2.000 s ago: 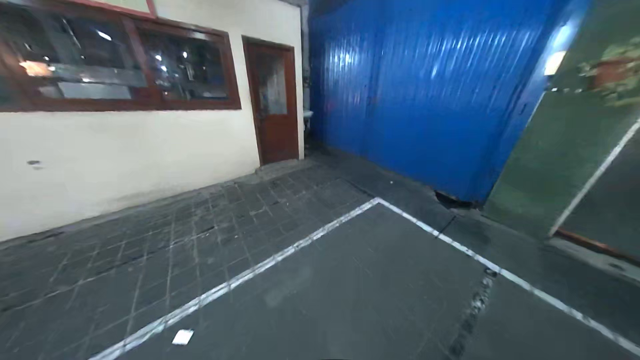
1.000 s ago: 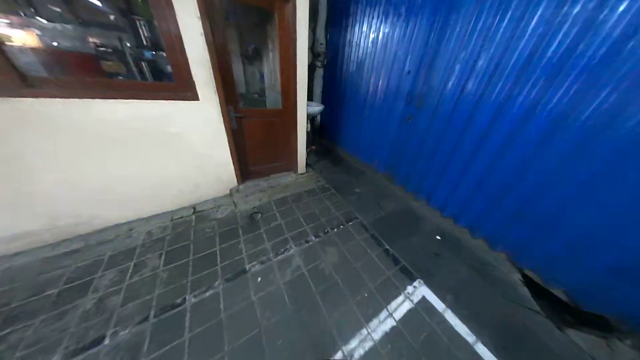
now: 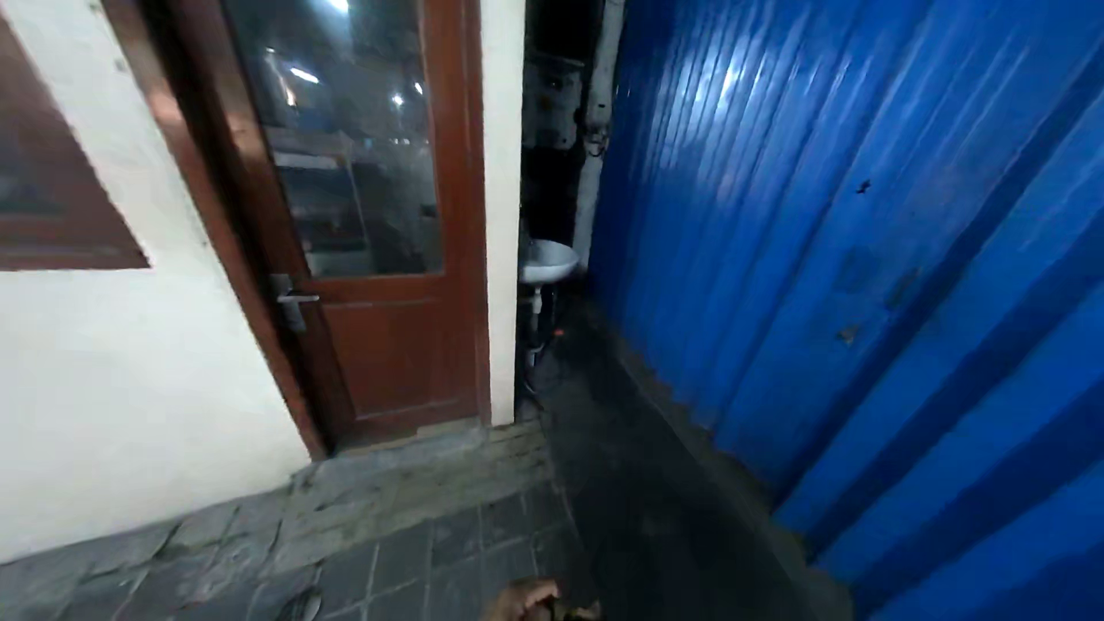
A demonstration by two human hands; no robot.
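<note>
At the bottom edge of the head view, a small part of a hand shows, most likely my right hand. Its fingers look curled, but blur and the frame edge hide whether they hold something. The hand is over the dark paved ground, touching none of the fixtures ahead. My left hand is out of sight. Ahead on the left stands a closed red-brown wooden door with a glass pane and a metal lever handle. Right of the door frame, a white washbasin with a drain pipe sits in a narrow dark gap.
A blue corrugated metal wall runs along the right side. A cream wall and part of a brown window frame are on the left. A low concrete step lies below the door, with grey paving tiles before it.
The view has moved much closer to the door and washbasin. The white painted ground lines have left the view. Part of a hand has come in at the bottom.
</note>
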